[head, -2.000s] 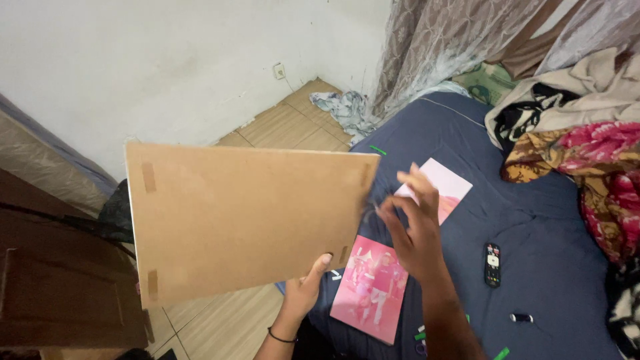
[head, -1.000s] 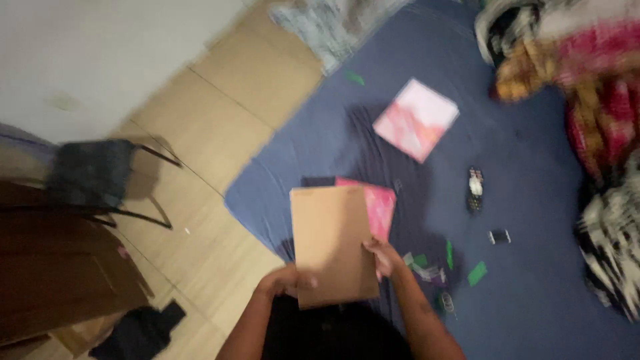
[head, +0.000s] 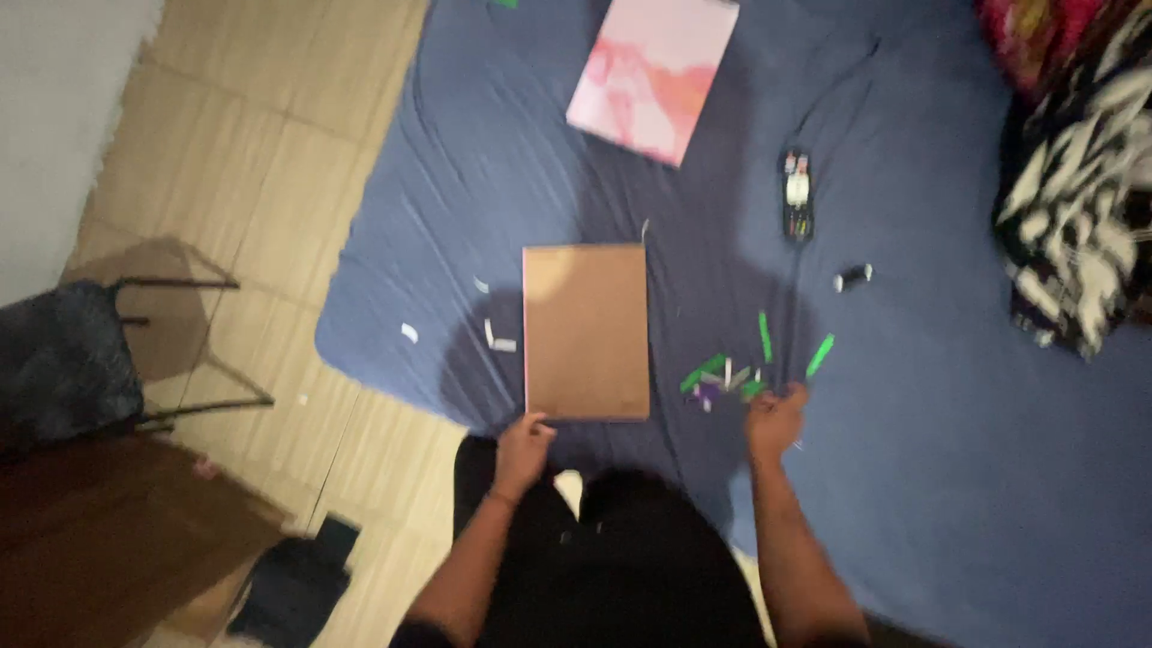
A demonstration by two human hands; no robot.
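A rectangular brown board (head: 586,333) with a thin pink edge lies flat on the blue bed sheet in front of me. My left hand (head: 525,454) touches its lower left corner; whether the fingers grip it is not clear. Over to the right, my right hand (head: 776,421) is down at a small pile of green, white and purple strips (head: 720,380); its fingertips are blurred, so I cannot tell if they hold anything. Two more green strips (head: 820,355) lie just beyond that hand. A pink and white picture panel (head: 655,76) rests farther up the bed.
A black remote control (head: 797,193) and a dark thread spool (head: 853,277) lie on the right. White scraps (head: 500,342) are left of the board. Patterned cloth (head: 1071,216) is heaped at far right. A dark chair (head: 72,360) stands on the tiled floor.
The brown board, held in both hands a second ago, now lies on the bed. My right hand has left it and moved right to the strips. The view has shifted and tilted downward.
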